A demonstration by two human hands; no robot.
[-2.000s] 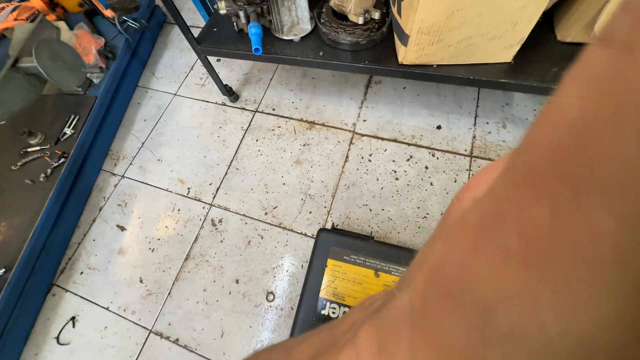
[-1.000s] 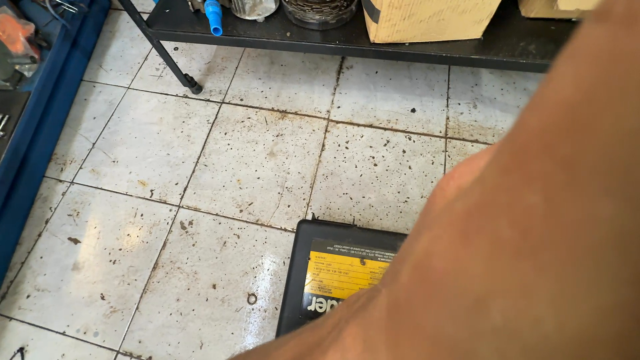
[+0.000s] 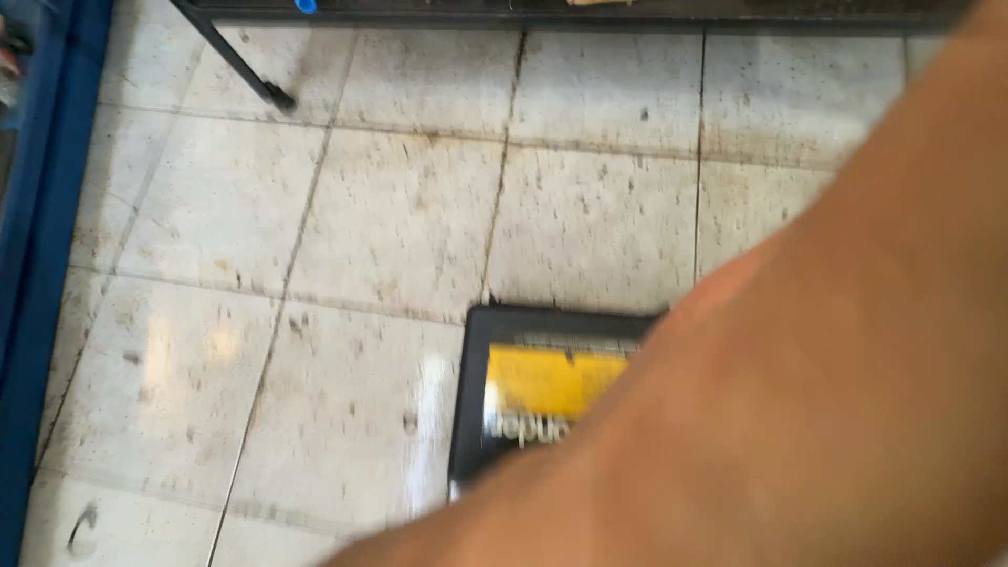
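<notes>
A bare limb, blurred and very close to the camera, crosses the right side and lower part of the head view. Neither my left hand nor my right hand can be made out, so what they hold or touch is hidden. Behind the limb, a black case (image 3: 472,354) with a yellow label (image 3: 535,379) that bears writing lies on the tiled floor. Its right and lower parts are covered by the limb.
A black metal shelf (image 3: 441,24) runs along the top, its leg (image 3: 236,59) standing on the dirty white tiles (image 3: 402,213). A blue plastic piece (image 3: 305,5) shows at the top edge. The blue edge of a bench or tray (image 3: 59,236) borders the left.
The view has shifted, so most of the items on the shelf and the tools at the left are out of frame. The limb still covers the right side.
</notes>
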